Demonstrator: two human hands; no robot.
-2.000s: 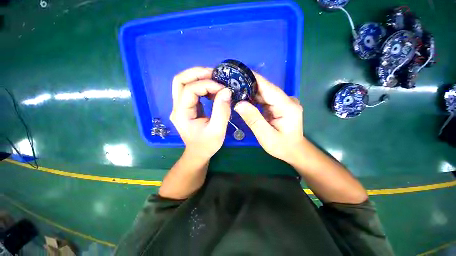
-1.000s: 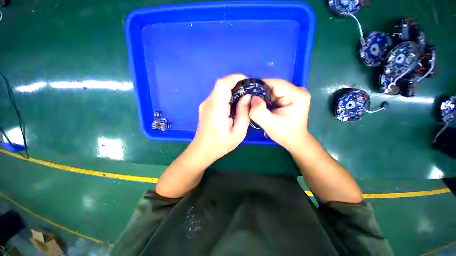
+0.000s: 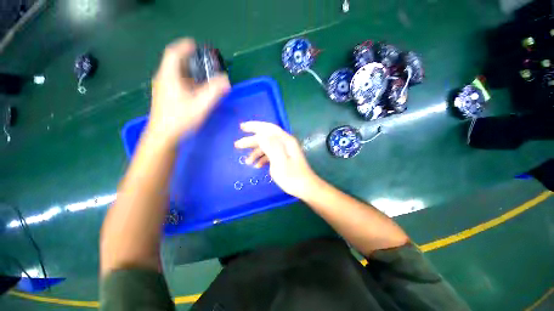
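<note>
My left hand (image 3: 182, 97) is raised past the blue tray's upper left edge and grips a dark round motor unit (image 3: 205, 62); both are blurred. My right hand (image 3: 276, 155) is over the right part of the blue parts tray (image 3: 280, 109), fingers apart, with nothing visible in it. Several thin silvery rings (image 3: 254, 180) lie singly in the tray beside and below my right fingers. A clump of rings (image 3: 173, 217) sits in the tray's lower left corner, partly beside my left forearm.
Stacked units (image 3: 369, 83) lie right of the tray, with a single unit (image 3: 344, 142) nearer me. Another unit with a yellow-green tag (image 3: 471, 101) is beside a black housing (image 3: 498, 132) at far right. A small unit (image 3: 84, 65) lies at far left. Black cable (image 3: 30, 234) is at lower left.
My hands have parted. My left hand has moved up and left with the unit; my right hand has let go. The view has turned, and single rings now show in the tray.
</note>
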